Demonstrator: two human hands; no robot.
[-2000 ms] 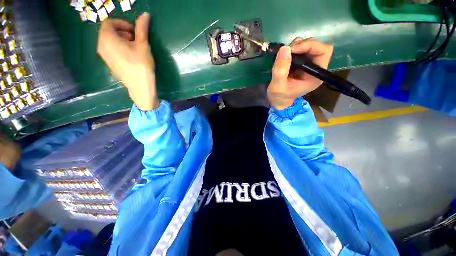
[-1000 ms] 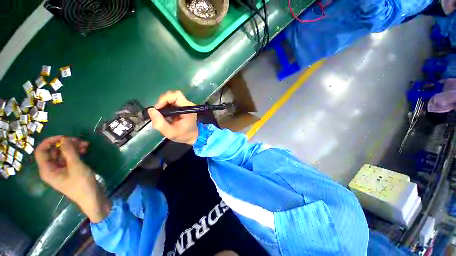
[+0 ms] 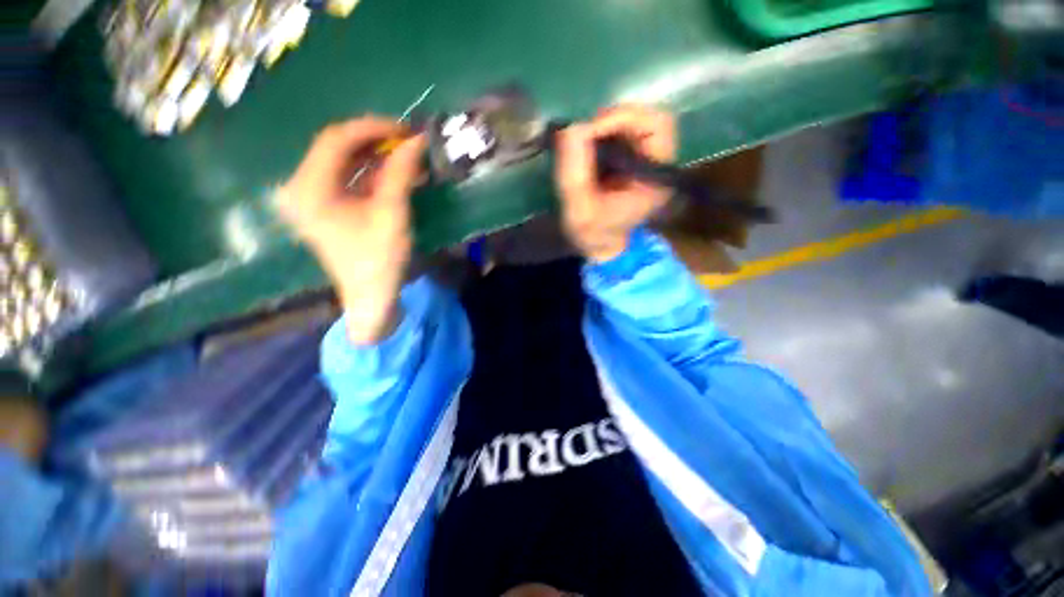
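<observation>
The frame is blurred by motion. My left hand [image 3: 356,192] is left of the fixture, with thumb and fingers pinched on a small part with a yellow-orange end [image 3: 392,145]. My right hand [image 3: 613,169] holds the black soldering iron [image 3: 688,184], its cord end towards the lower right; its tip is too blurred to place. The dark soldering fixture [image 3: 513,117] lies on the green bench between my hands. An electronic unit [image 3: 464,141] with a bright, shiny inside sits at its left side. A thin solder wire [image 3: 417,103] shows beside my left fingertips.
A pile of small silver-white parts [image 3: 198,58] lies at the upper left. Blister trays [image 3: 35,274] are at the left edge, and more are stacked [image 3: 204,455] at the lower left. A green tray [image 3: 817,21] is at the upper right. Part of a person [image 3: 47,501] shows lower left.
The view has swung. My left hand has moved from beside the pile to the fixture with the small part. My right hand still holds the iron.
</observation>
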